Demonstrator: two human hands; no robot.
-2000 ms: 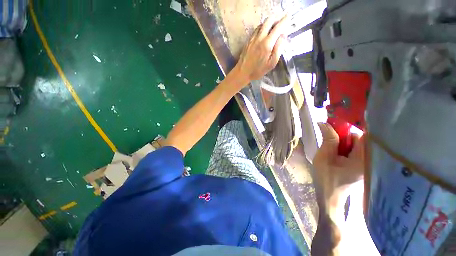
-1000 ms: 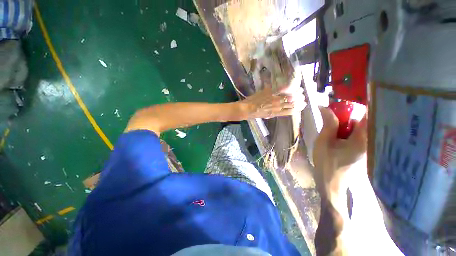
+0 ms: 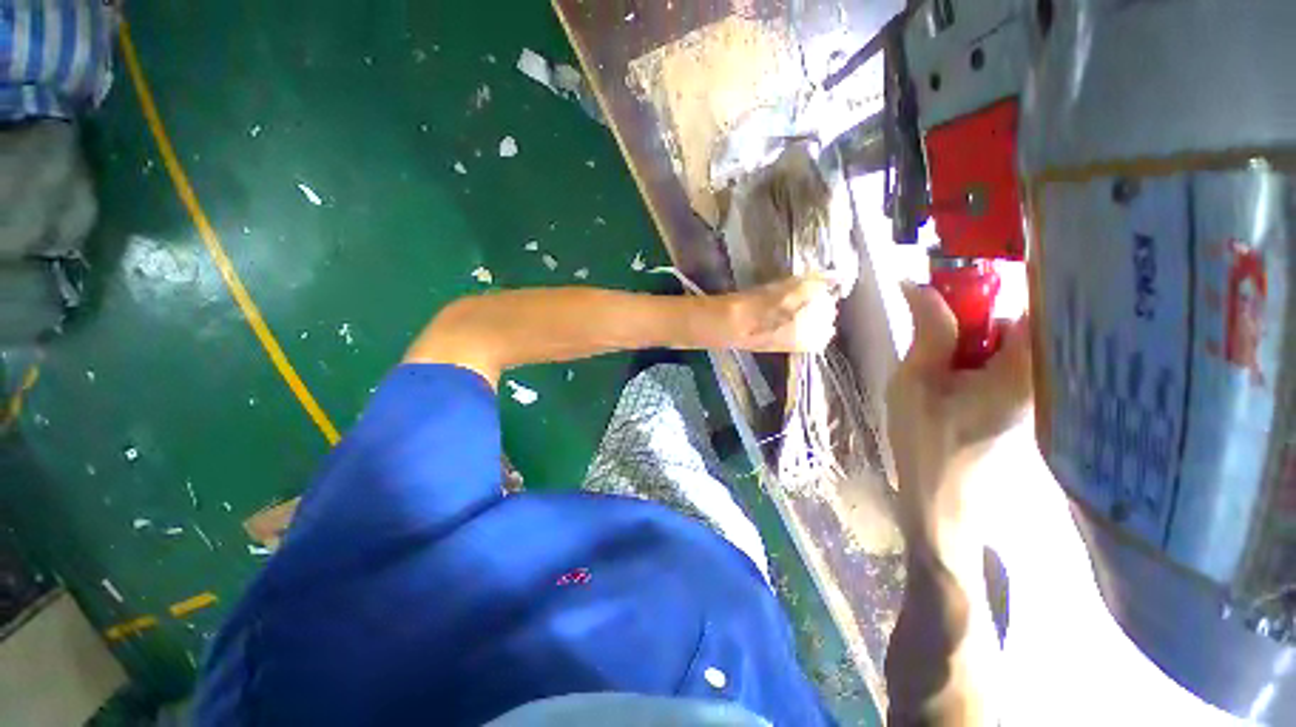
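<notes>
The large grey cutting machine (image 3: 1137, 341) fills the right side, with a label on its housing. My right hand (image 3: 959, 369) is closed around its bright red handle (image 3: 969, 305), below a red plate. My left hand (image 3: 785, 313) is closed around a bunch of grey-brown fabric offcuts (image 3: 782, 213) on the table; thin strips fan out below the fist. White marker paper (image 3: 1038, 597) lies under my right forearm, strongly overexposed. The knife and the base plate cannot be made out clearly.
The worn brown table edge (image 3: 625, 156) runs diagonally down the middle. The green floor (image 3: 384, 185) at left has a yellow line and white scraps. Cardboard-like pieces (image 3: 270, 523) lie on the floor near my left side. Grey and blue-striped bundles (image 3: 50, 64) stand at the far left.
My left hand has come back from farther up the table and, flat on the offcuts a second ago, has closed on them. The machine and my right hand have shifted slightly up the picture.
</notes>
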